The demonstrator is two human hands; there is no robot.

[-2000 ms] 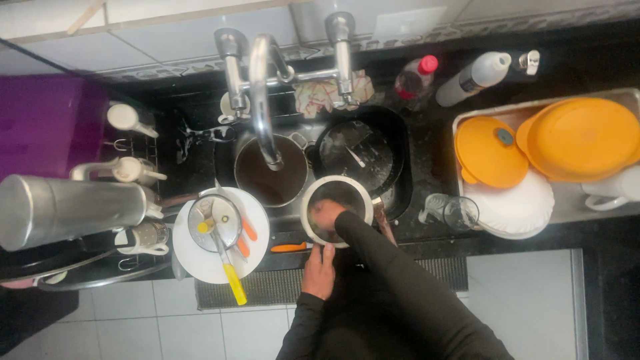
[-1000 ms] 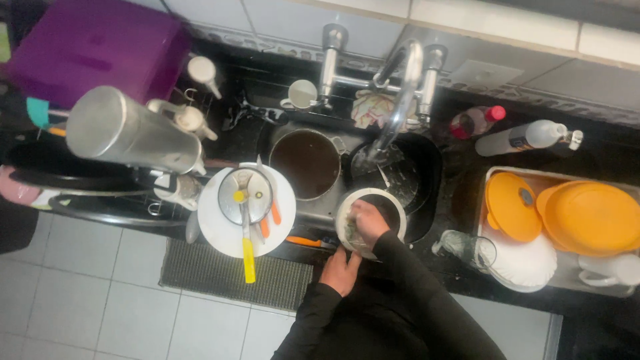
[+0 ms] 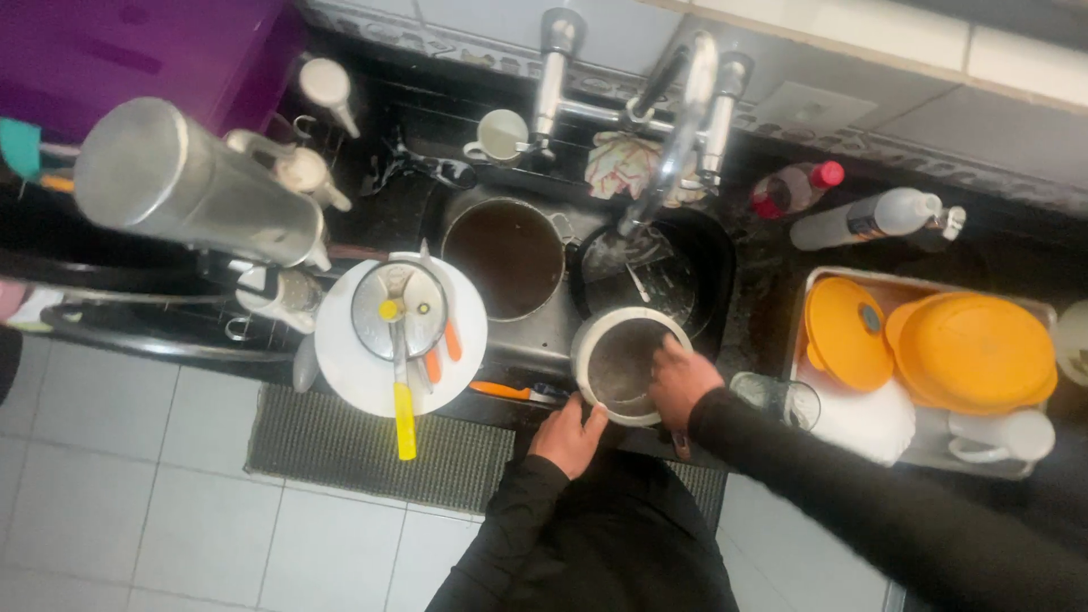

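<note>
At the sink's front edge stands a pot (image 3: 627, 365) with a pale rim and a darker inside. My left hand (image 3: 571, 435) holds its near left rim with the fingertips. My right hand (image 3: 682, 382) reaches over the right rim, its fingers partly inside; whether it holds something there is hidden. Behind the pot, a dark round pan (image 3: 671, 280) sits in the sink under the metal faucet (image 3: 680, 127). A larger pot of brown liquid (image 3: 503, 259) is to the left. Beside my left hand lies an orange-handled knife (image 3: 501, 390).
A white plate (image 3: 340, 374) at left carries a lid and yellow- and orange-handled utensils. Cups and a large metal canister (image 3: 204, 191) stand farther left. A glass (image 3: 769, 399) lies right of my right hand, near a tray (image 3: 926, 285) with orange containers. Two bottles are behind.
My right hand has moved from inside the pot toward its right rim. My left hand remains at the near rim. The view has shifted noticeably.
</note>
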